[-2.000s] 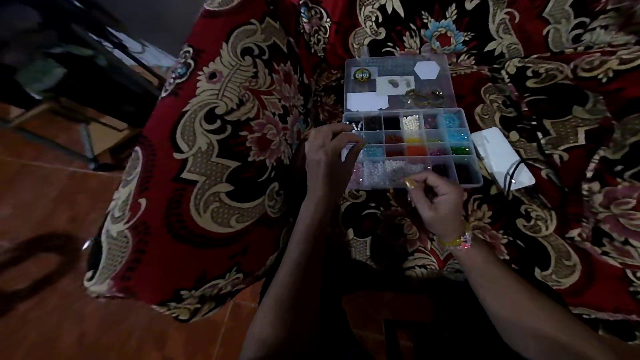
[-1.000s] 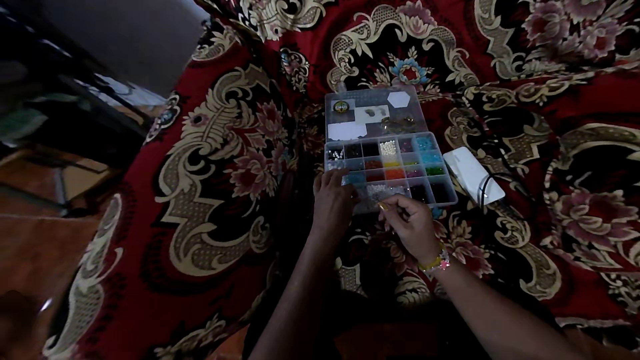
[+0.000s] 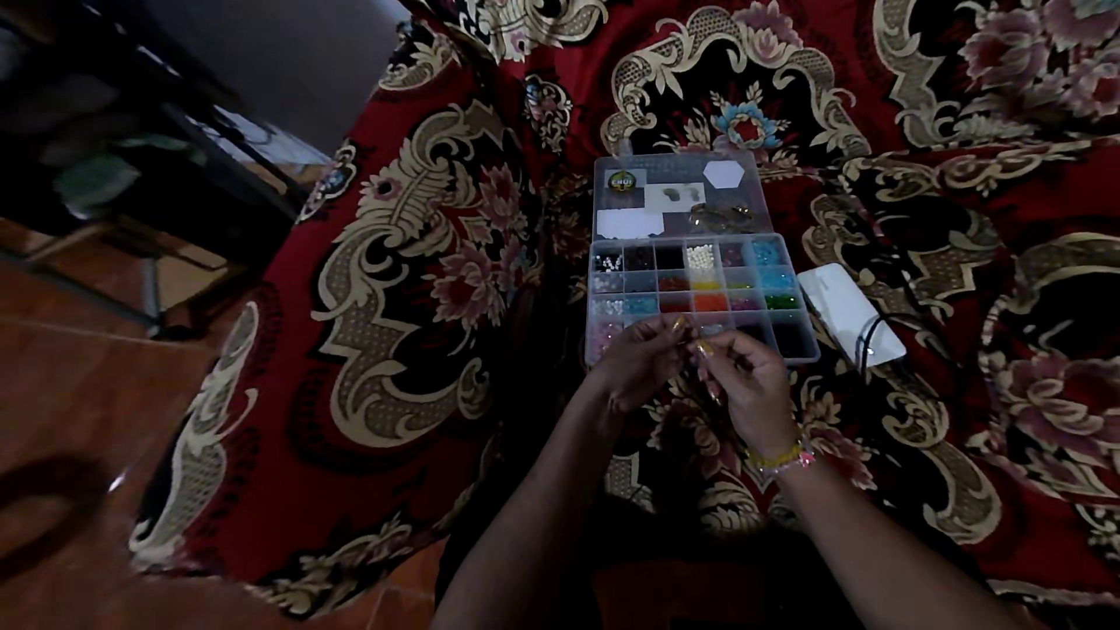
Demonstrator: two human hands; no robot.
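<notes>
Over the near edge of an open plastic bead organizer box (image 3: 792, 262), my left hand (image 3: 643, 359) and my right hand (image 3: 744, 376) meet with their fingertips almost touching. Thumb and index finger are pinched on each hand; anything held between them is too small and dark to make out. Beads in several colours fill the compartments, among them white beads (image 3: 701, 260), orange beads (image 3: 710, 302) and green beads (image 3: 780, 301). My fingers hide part of the front row. A yellow and pink beaded bracelet (image 3: 783, 459) circles my right wrist.
Paper pieces (image 3: 630, 223) and a gold-coloured chain or trinket (image 3: 722, 217) lie in the box's raised lid. Right of the box, a white rectangular device (image 3: 850, 313) with a dark cable (image 3: 866, 346) rests on the red floral cloth (image 3: 394, 306). Tiled floor shows at left.
My left hand has moved from the box's left compartments toward my right hand, and their fingertips now meet. The view has shifted.
</notes>
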